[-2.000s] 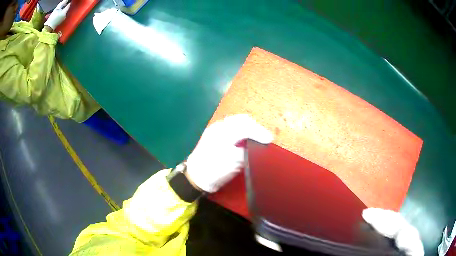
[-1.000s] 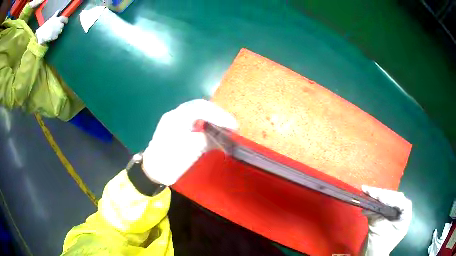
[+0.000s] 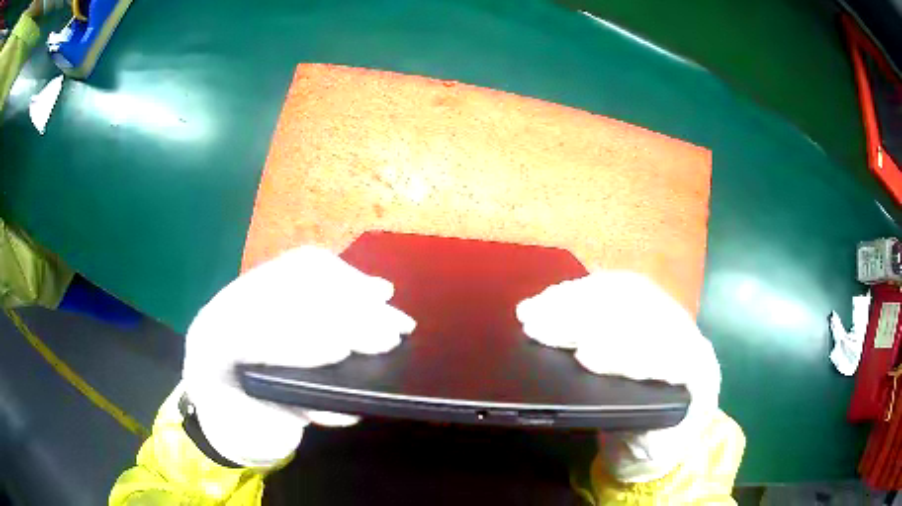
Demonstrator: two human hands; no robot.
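A tablet computer (image 3: pixel 460 341) is tilted close to me, its dark glossy face reflecting red and its slim edge with a port towards me. My left hand (image 3: pixel 287 341), in a white glove, grips its left side with the thumb on top. My right hand (image 3: pixel 633 356), also gloved, grips its right side the same way. The fingers under the tablet are mostly hidden. An orange-red foam pad (image 3: pixel 475 148) lies flat on the green bench beyond and partly behind the tablet.
A blue tape dispenser (image 3: pixel 94 35) and a white cloth (image 3: pixel 45 104) are at the upper left. A neighbour's yellow sleeve (image 3: pixel 28 267) shows at left. At right are a red dispenser (image 3: pixel 880 346), a pale bottle (image 3: pixel 877 261) and a white cloth (image 3: pixel 848 336). A red-edged pad (image 3: pixel 872 109) is upper right.
The tablet has turned from edge-on and slanted to nearly level, its dark face now showing. Both hands still hold it. The view has swung right, bringing the right-side items into sight.
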